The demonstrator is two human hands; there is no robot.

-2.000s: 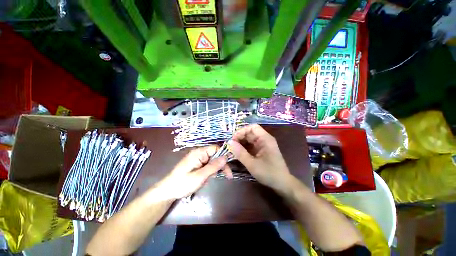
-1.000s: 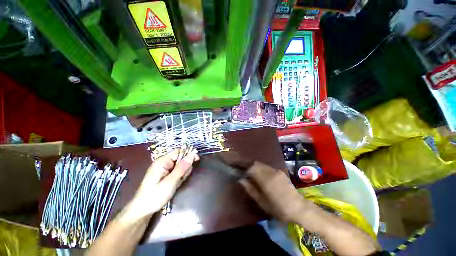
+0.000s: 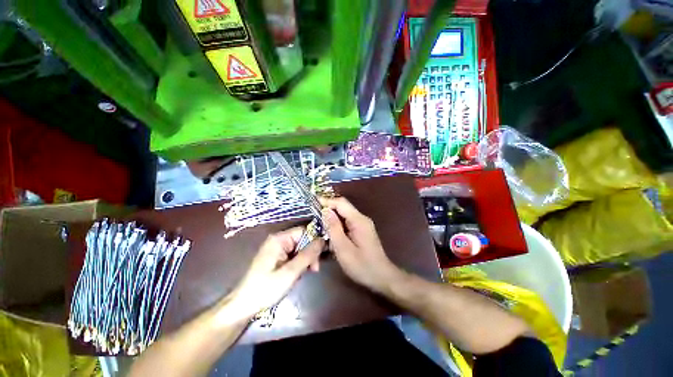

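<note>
My left hand (image 3: 289, 259) holds a few cables by their end fittings above the work board (image 3: 214, 283); their far ends hang toward the board's front edge. My right hand (image 3: 350, 234) is beside it, shut on a narrow silver-grey holder bar (image 3: 297, 179) that slants up and left over the moulded cables. The fingertips of both hands meet where bar and cable ends come together, and hide the contact. Moulded cables (image 3: 258, 202) lie crisscross at the press edge. A dense pile of cut cables (image 3: 127, 287) lies on the board's left side.
The green press block (image 3: 251, 132) stands above the bed plate (image 3: 173, 190). A patterned phone-like rectangle (image 3: 387, 153) lies right of the moulded cables. The red parts bin (image 3: 509, 221), white bucket (image 3: 562, 276) and red-framed control panel (image 3: 451, 96) are right; a cardboard box (image 3: 37, 254) is left.
My right hand has come back from the board's right side to my left hand, now with the holder bar in it. My left hand has moved slightly right and down. The camera view has shifted.
</note>
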